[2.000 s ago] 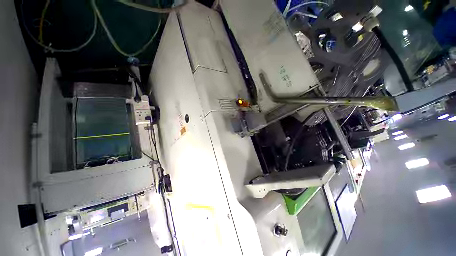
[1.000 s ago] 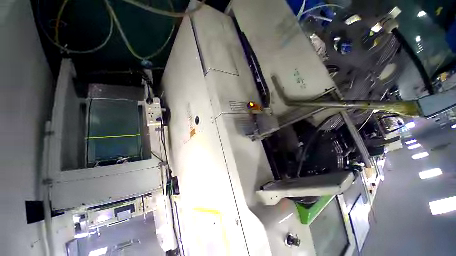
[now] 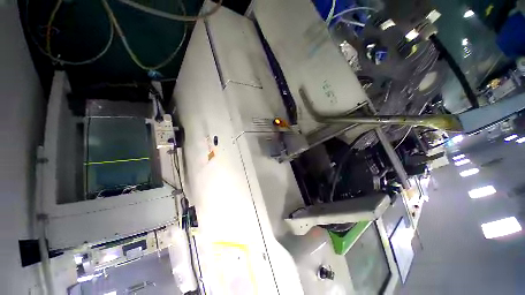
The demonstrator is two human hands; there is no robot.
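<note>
Neither of my hands is in the picture. The view is tilted. Nearest in front of me is a large cream-white mounter [image 3: 230, 173] with rounded covers, a green stripe [image 3: 350, 236] and a dark window. A small orange indicator [image 3: 278, 122] glows on its cover. A long grey-brown metal bar [image 3: 380, 120] with a yellowish end projects from the machine. Dark feeder parts [image 3: 360, 173] show in the machine's open side. Left of the mounter stands a light-framed conveyor section [image 3: 115, 213] with a glass lid [image 3: 118, 144] crossed by a yellow-green line.
Pale and yellow hoses [image 3: 135, 57] loop over the dark floor at the upper left. Reels and cables [image 3: 403, 75] crowd the upper right. A pale flat screen [image 3: 401, 245] stands at the lower right. Bright ceiling panels [image 3: 501, 227] show at the right. A pale surface fills the left edge.
The whole view shifted right and slightly down, then back left, as the camera moved. The machines look unchanged. No hand appears in any frame.
</note>
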